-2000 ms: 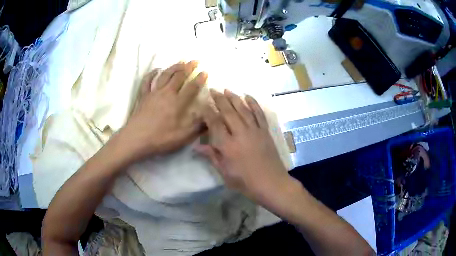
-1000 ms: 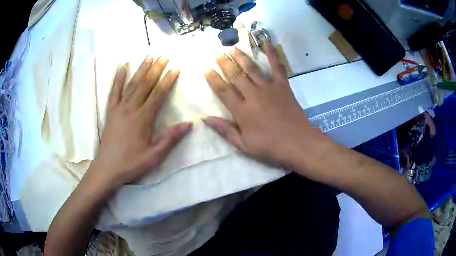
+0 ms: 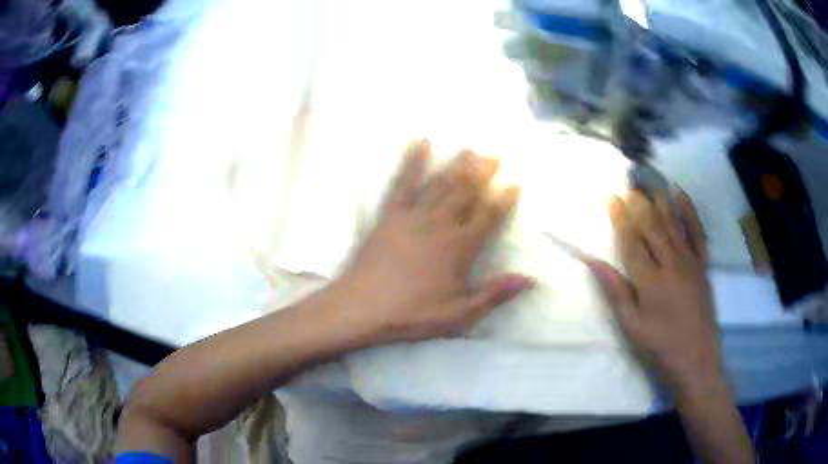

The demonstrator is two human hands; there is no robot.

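Note:
The cream fabric panel (image 3: 554, 317) covers the table below the sewing machine head (image 3: 599, 72) and hangs over its front edge. It looks nearly white under the lamp. My left hand (image 3: 431, 245) lies palm down on the panel with its fingers apart. My right hand (image 3: 667, 281) lies on the panel's right part, its fingertips just below the machine's needle area. Its thumb is apart from the fingers. The frame is blurred, and the needle and presser foot cannot be made out.
A black phone-like slab (image 3: 783, 217) lies at the right. The grey table edge (image 3: 785, 362) runs below it. A bundle of white strips (image 3: 113, 118) is at the upper left. Crumpled cream pieces (image 3: 77, 390) are at the lower left.
The view has swung, so the machine and phone sit further right. Over the last two seconds my hands have moved apart and the panel has been spread flatter near the front edge.

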